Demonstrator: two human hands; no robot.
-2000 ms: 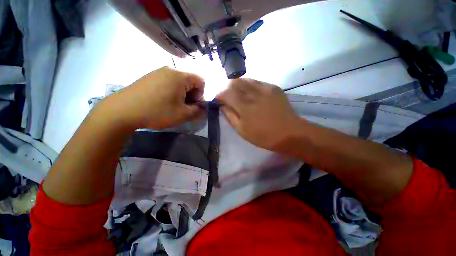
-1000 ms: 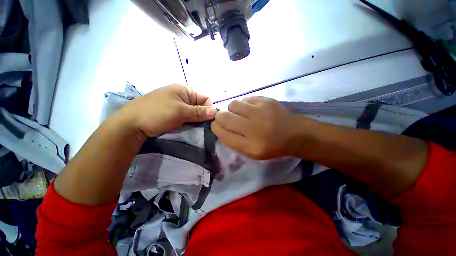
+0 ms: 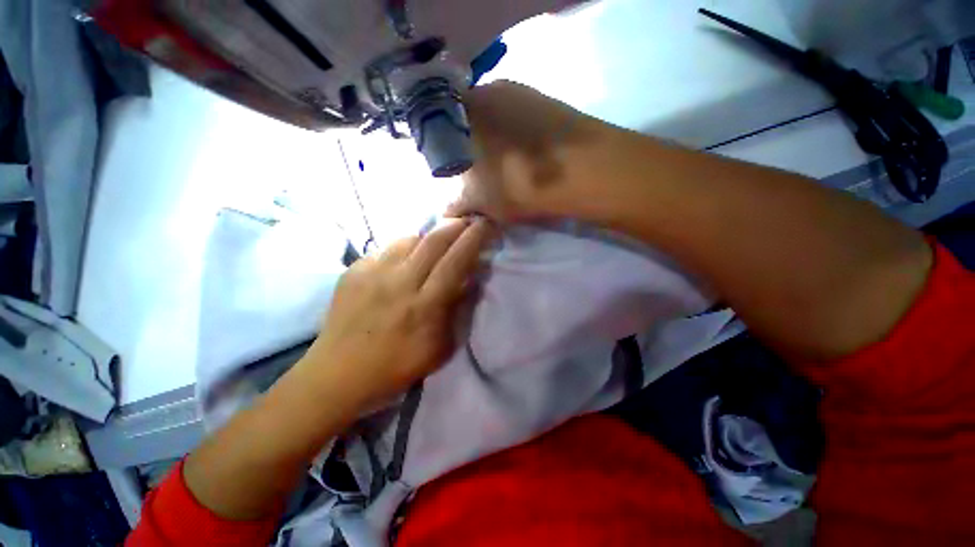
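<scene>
The light grey garment piece (image 3: 535,353) lies over the table's front edge and the wearer's lap, with narrow dark strips on it. My left hand (image 3: 401,305) lies on it, fingertips at its upper edge; whether they grip is unclear. My right hand (image 3: 529,160) is beside the needle area, fingers partly hidden behind the dark grey cylindrical attachment (image 3: 444,139); its grip is hard to tell in the glare. The white sewing machine head (image 3: 289,53) is above both hands. The presser foot is not clear.
Black scissors (image 3: 871,118) and a green tool (image 3: 932,100) lie at the right. Grey cut pieces (image 3: 64,160) hang at the left. A ruler band (image 3: 160,417) runs along the table's front edge. Crumpled fabric (image 3: 748,459) is at the lower right.
My right hand has moved up beside the machine head. My left hand has turned and now lies lower across the garment. The garment has spread left, and its wide dark band is mostly covered.
</scene>
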